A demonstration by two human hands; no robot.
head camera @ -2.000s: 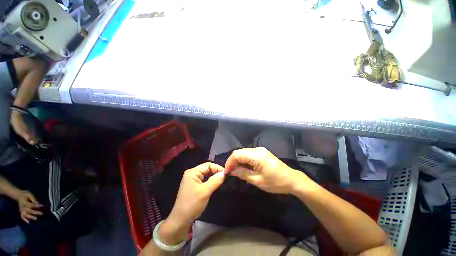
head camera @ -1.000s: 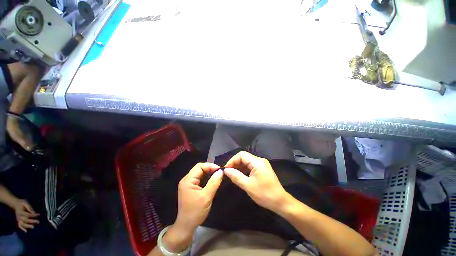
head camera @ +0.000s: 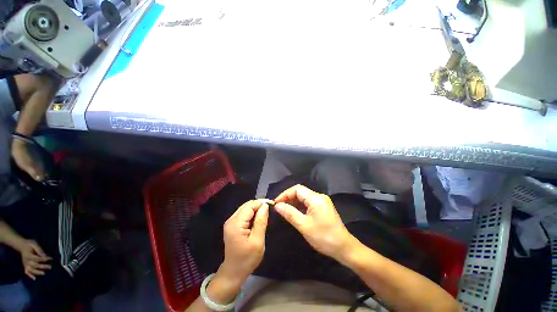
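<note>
Black cloth (head camera: 299,244) lies over my lap and into the red basket below the table edge. My left hand (head camera: 246,234), with a pale bangle at the wrist, pinches thumb against forefinger. My right hand (head camera: 314,219) pinches in the same way just to its right. The fingertips of both hands nearly meet above the black cloth. A tiny dark bit shows between them, too small to tell whether it is thread or a cloth edge.
A white table (head camera: 262,79) has a measuring tape (head camera: 201,129) along its front edge. A brown-gold bundle (head camera: 459,84) with a metal tool lies at right. A red basket (head camera: 156,244) is below left, a white basket (head camera: 487,256) below right. Another person's arm (head camera: 30,109) is at left.
My hands stay together over my lap. My left thumb and forefinger now point more upright, and my right hand sits slightly lower than two seconds ago.
</note>
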